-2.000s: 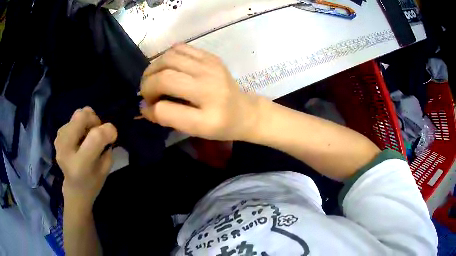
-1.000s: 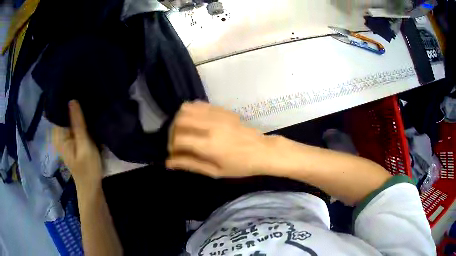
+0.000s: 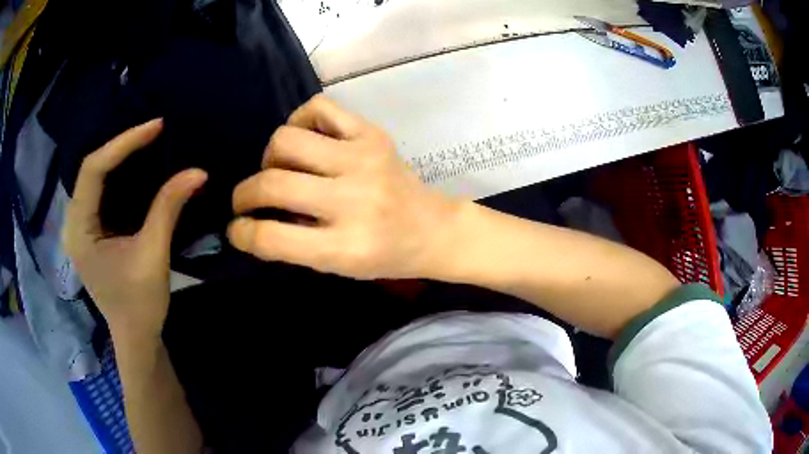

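Observation:
A large dark garment [image 3: 204, 80] lies over the left end of the white table, with light grey fabric [image 3: 40, 160] at its left side. My left hand [image 3: 124, 230] is at the left of the garment, with thumb and forefinger spread apart; whether its lower fingers touch cloth is hidden. My right hand [image 3: 328, 191] lies over the garment's right part near the table edge, fingers curled with the tips against the dark cloth. Whether it pinches the cloth is hard to tell.
The white table [image 3: 532, 97] has ruler marks along its front edge. Thread snips [image 3: 630, 43] and a dark scrap [image 3: 667, 19] lie at its back right. Red baskets [image 3: 696, 213] stand below right. A blue basket [image 3: 102, 403] is at lower left.
The garment has shifted and bunched differently at the left. My left thumb and forefinger have spread apart. My right hand has moved up and left over the cloth since one second ago.

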